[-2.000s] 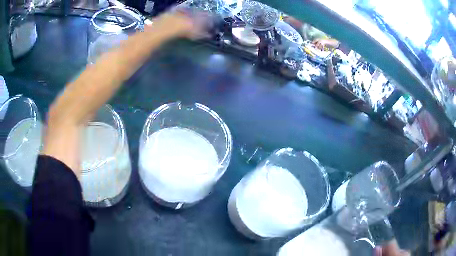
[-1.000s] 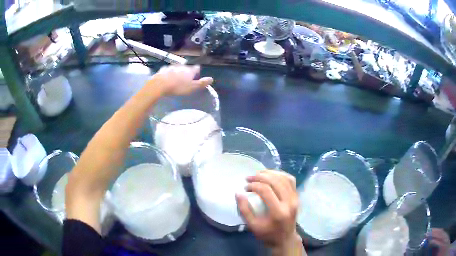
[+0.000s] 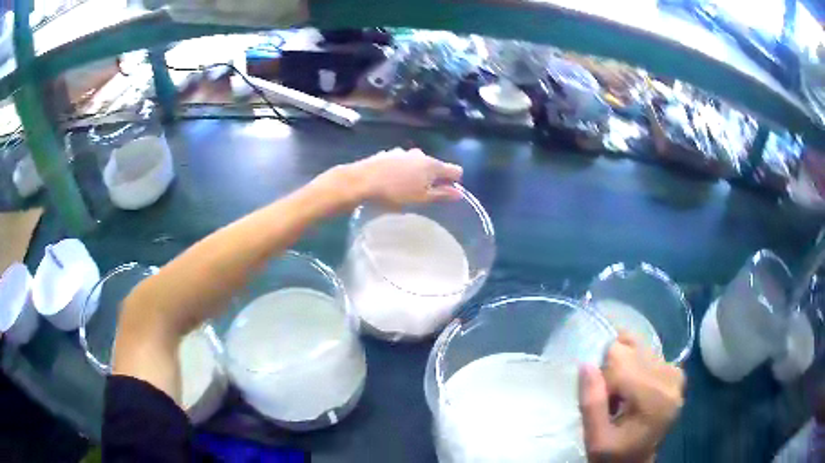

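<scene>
Several clear-walled tanks with white lower bodies stand on the dark green mat. My left hand (image 3: 405, 179) reaches across to the rear middle tank (image 3: 407, 271), its fingers on the rim with the thumb side at the right. My right hand (image 3: 633, 398) grips the right rim of the nearest tank (image 3: 511, 407), which is cut off by the bottom edge. A tank (image 3: 294, 353) stands left of these, and another (image 3: 199, 371) is partly behind my left forearm. One more tank (image 3: 638, 316) stands behind the near one at the right.
White cups (image 3: 68, 285) stand at the left. Another tank (image 3: 137, 172) is at the back left by the green shelf post (image 3: 50, 154). A white bar (image 3: 308, 101) and clutter lie behind. Tanks (image 3: 742, 316) stand at far right. Blue cloth (image 3: 253, 449) shows at the near edge.
My left hand has moved right with the rear tank. My right hand has moved right and nearer with the front tank, which now stands apart from the rear one. The view has shifted somewhat.
</scene>
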